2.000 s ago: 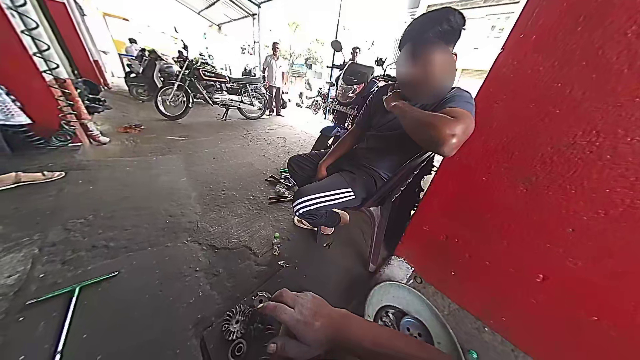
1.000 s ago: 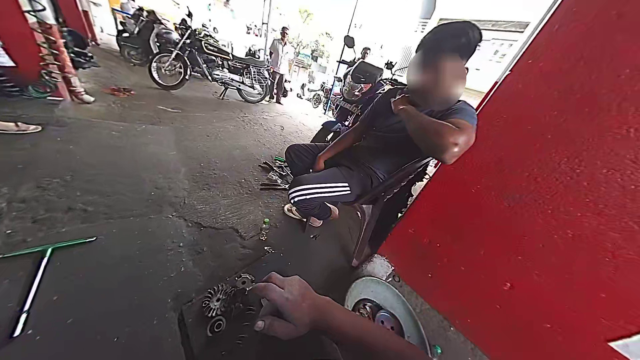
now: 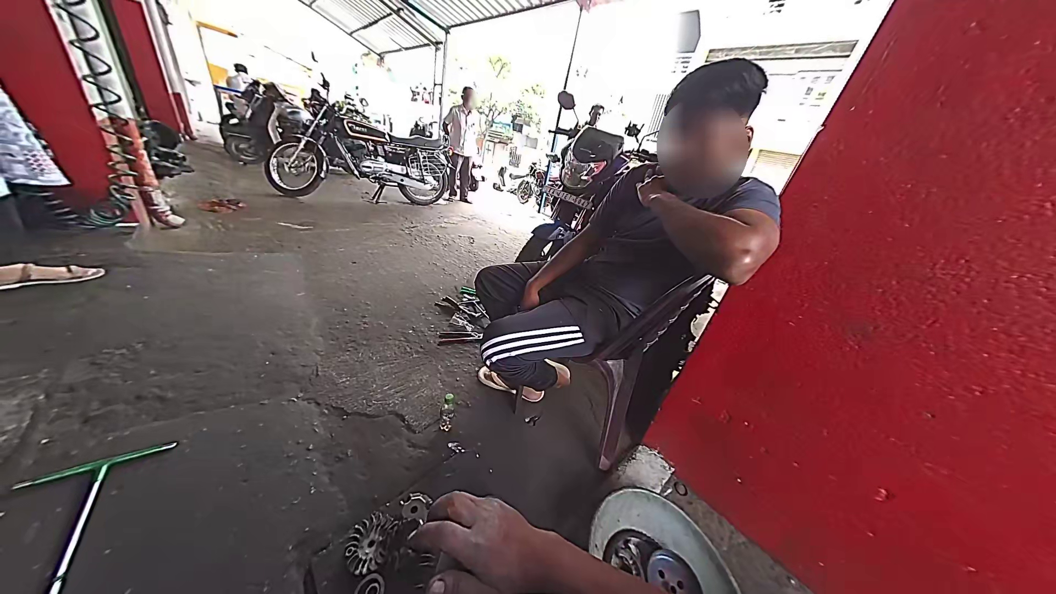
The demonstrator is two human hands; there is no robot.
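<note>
My right hand (image 3: 487, 540) reaches in from the lower right, its fingers bent down over a group of metal parts at the bottom edge. Beside its fingertips lie a finned metal wheel (image 3: 370, 543), a smaller toothed part (image 3: 415, 506) and a ring-shaped part (image 3: 370, 585). The hand hides whatever is under its fingers, so a hold on something cannot be told. To the right of the wrist stands a pale round basin (image 3: 606, 524) with metal parts in it. My left hand is out of view.
A T-handle wrench (image 3: 97, 472) lies on the floor at left. A person sits on a plastic chair (image 3: 623, 396) against the red wall (image 3: 874, 330). Near their feet are a small bottle (image 3: 447, 412) and several tools (image 3: 462, 318). Motorcycles (image 3: 363, 157) and other people are farther back.
The view has shifted. My right hand stays over the metal parts, its fingers changing their bend slightly. The seated person keeps much the same pose.
</note>
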